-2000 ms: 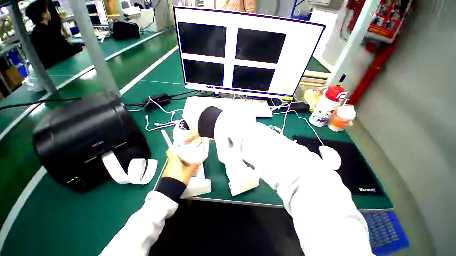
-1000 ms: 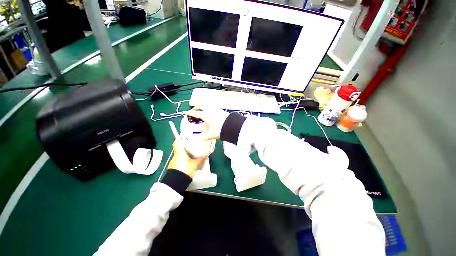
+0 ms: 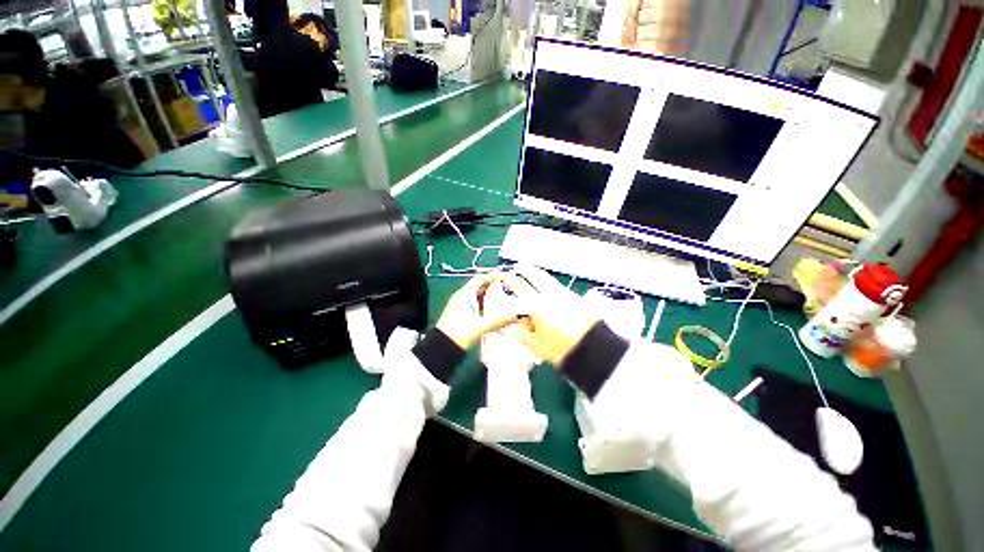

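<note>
A white security camera point(image 3: 509, 394) stands near the bench's front edge, its base toward me. My left hand point(image 3: 466, 311) is around the left side of its round head. My right hand point(image 3: 552, 321) is at the right side of the same head, its fingers meeting the left hand's at the dark lens area. The fingers hide most of the head. A second white camera point(image 3: 615, 440) stands just to the right, partly behind my right sleeve; its head shows beyond my wrist.
A black label printer point(image 3: 324, 275) with a white label strip point(image 3: 365, 340) is at left. The monitor point(image 3: 691, 151) and keyboard point(image 3: 602, 262) are behind. Yellow tape roll point(image 3: 702, 347), mouse point(image 3: 838, 440) and bottle point(image 3: 852, 309) are at right. Another camera point(image 3: 71, 199) stands far left; people sit beyond.
My view has swung left, so the bench things sit further right. My right hand has come down from over the camera head to its right side. Both hands now cup the head.
</note>
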